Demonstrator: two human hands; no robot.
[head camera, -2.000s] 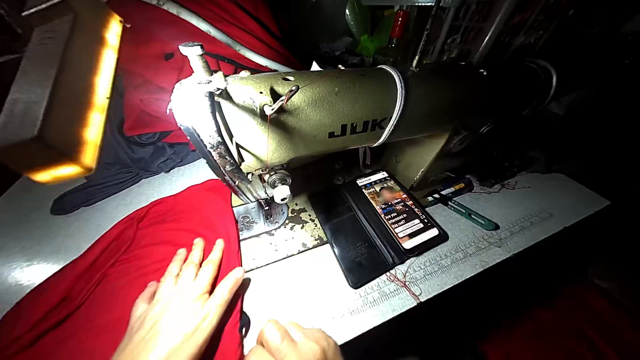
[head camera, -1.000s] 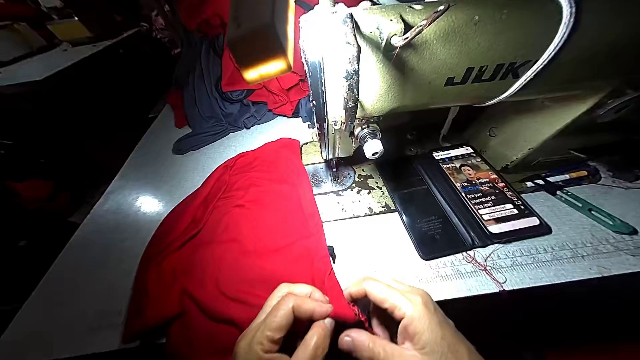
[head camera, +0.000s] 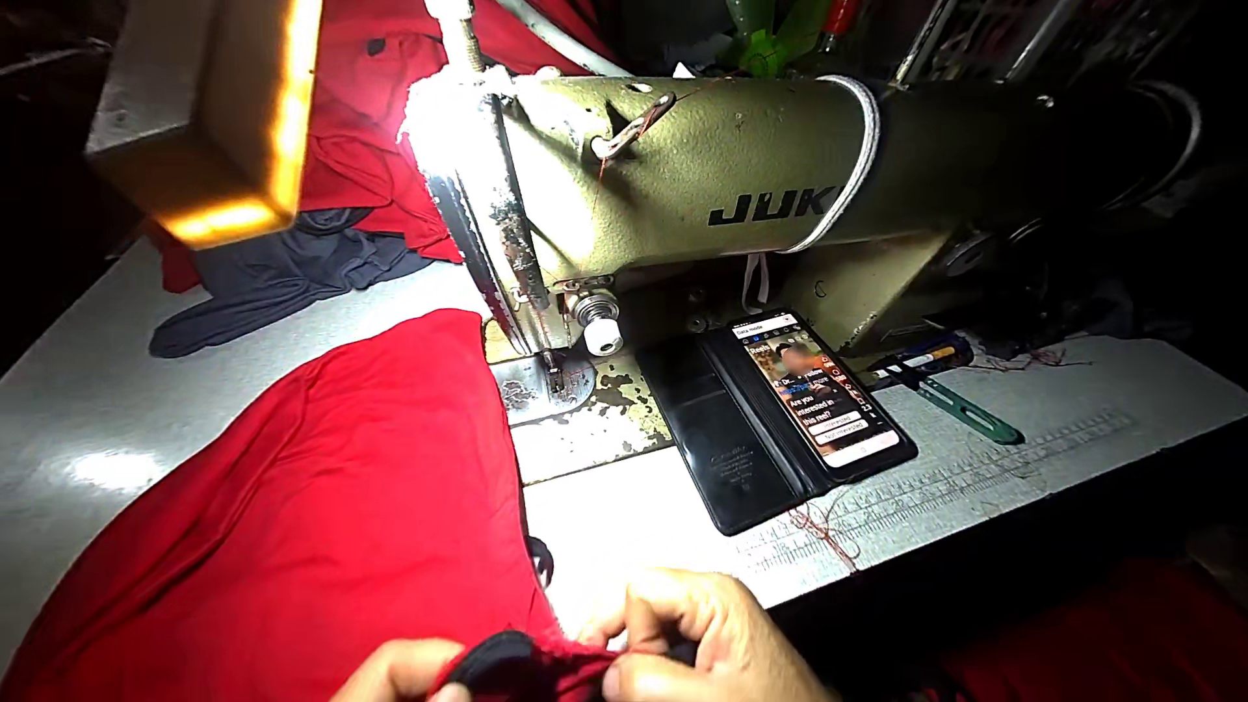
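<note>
Red fabric (head camera: 341, 507) lies over the table in front of a green Juki sewing machine (head camera: 702, 175). At the lower edge of the view, my left hand (head camera: 409, 671) pinches the fabric's edge, where a dark piece (head camera: 492, 658) shows. My right hand (head camera: 697, 639) grips the same edge just to the right, with the fingertips partly hidden by cloth. Both hands are nearer to me than the presser foot (head camera: 554, 375), and the fabric's right side runs beside the needle plate (head camera: 526, 390).
An open black phone case (head camera: 721, 468) with a lit phone (head camera: 819, 390) lies right of the needle area. Green thread snips (head camera: 965, 405) and loose red thread (head camera: 824, 526) are nearby. Dark cloth (head camera: 292, 268) and red cloth (head camera: 366, 127) lie behind a lamp (head camera: 210, 127).
My left hand lay flat on the red fabric two seconds ago; now both hands hold its near edge. Between the last two frames the dark piece has come into sight there. The view has shifted.
</note>
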